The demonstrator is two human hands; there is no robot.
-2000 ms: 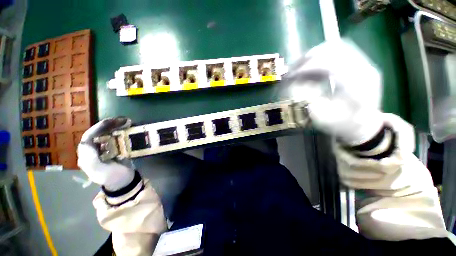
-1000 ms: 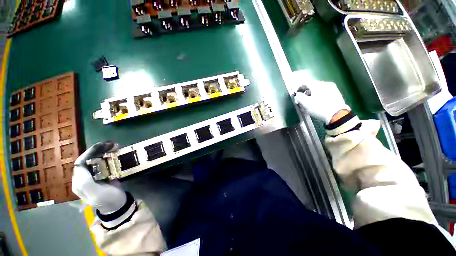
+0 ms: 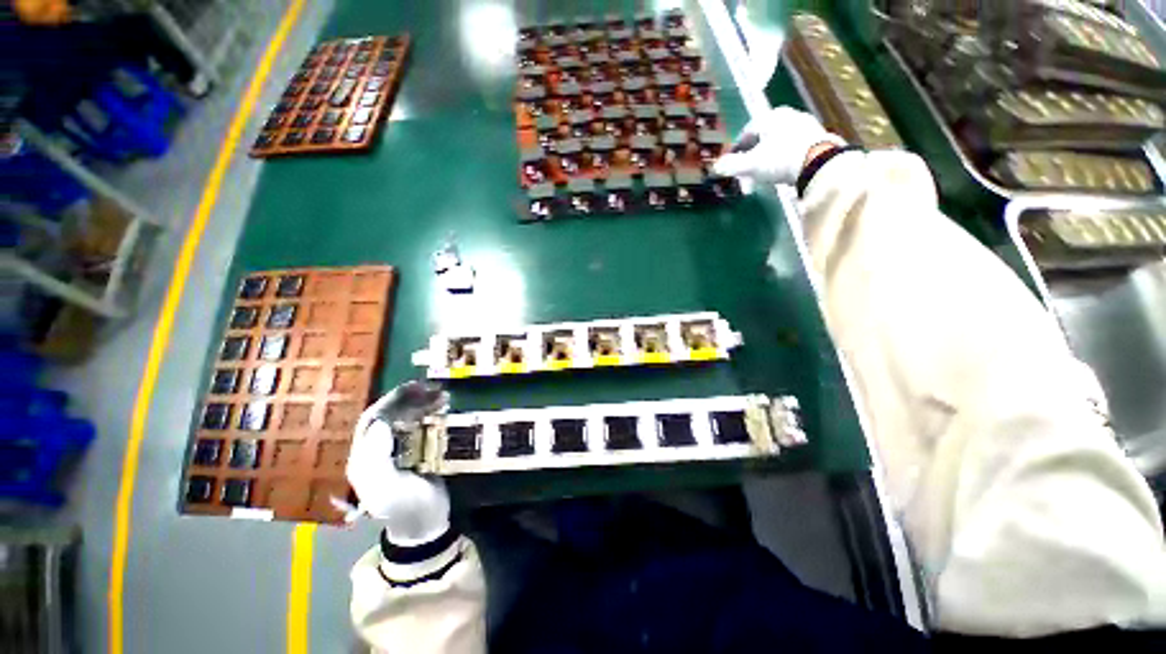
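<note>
The lower fixture [image 3: 595, 436], a pale bar with six windows showing black, lies at the bench's front edge. My left hand [image 3: 399, 466] is gloved and closed around its left end clamp. The upper fixture [image 3: 581, 346], with six openings and yellow marks, lies just behind it. My right hand [image 3: 772, 147], gloved, is stretched far forward at the right edge of the block of strip racks [image 3: 620, 109], by the nearest rack's right end. Its fingertips are small; whether they grip the rack cannot be told.
A grid tray [image 3: 297, 390], partly filled with black inserts, lies at left; another [image 3: 335, 96] lies farther back. Small loose pieces [image 3: 454, 271] lie behind the fixtures. A pale rail [image 3: 818, 275] runs along the right, with stacked fixtures [image 3: 1080, 115] and metal trays beyond.
My right hand has moved forward from the rail to the strip racks. My left hand stays on the lower fixture's left end. The view has shifted, showing more of the racks and far bench.
</note>
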